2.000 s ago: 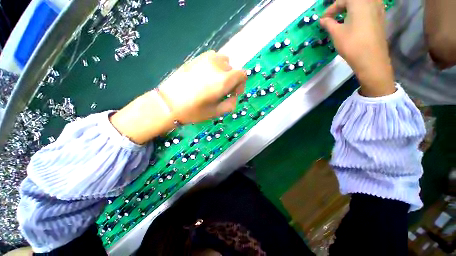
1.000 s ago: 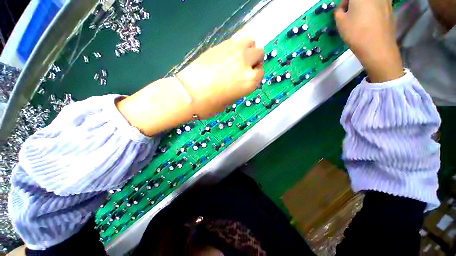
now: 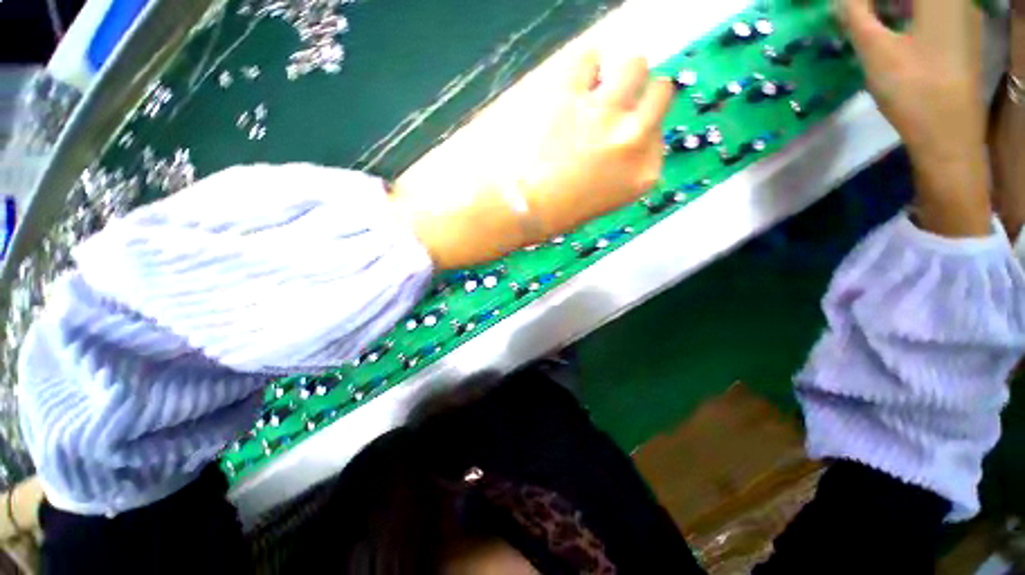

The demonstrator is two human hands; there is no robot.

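Observation:
The green circuit board panel (image 3: 519, 261) runs diagonally from lower left to upper right. It carries rows of mounted capacitors (image 3: 692, 139) with round silver-white tops. My left hand (image 3: 573, 152) is over the far side of the panel, its fingers curled; whether it holds a part cannot be told. My right hand (image 3: 916, 84) is over the panel's upper right end, cut off by the top edge. Its fingertips are partly out of the picture, and what they hold is hidden.
The pale metal rail (image 3: 674, 242) borders the panel's near side. Beyond is the dark green tray (image 3: 450, 56) with loose silver capacitors (image 3: 317, 39) and a raised metal rim (image 3: 124, 107). Brown cardboard (image 3: 731, 461) lies below. Another person's arm (image 3: 1009, 107) shows at the right edge.
Both hands have moved to the right in the picture, my left hand also upward along the panel. The tray and rail have shifted in the view.

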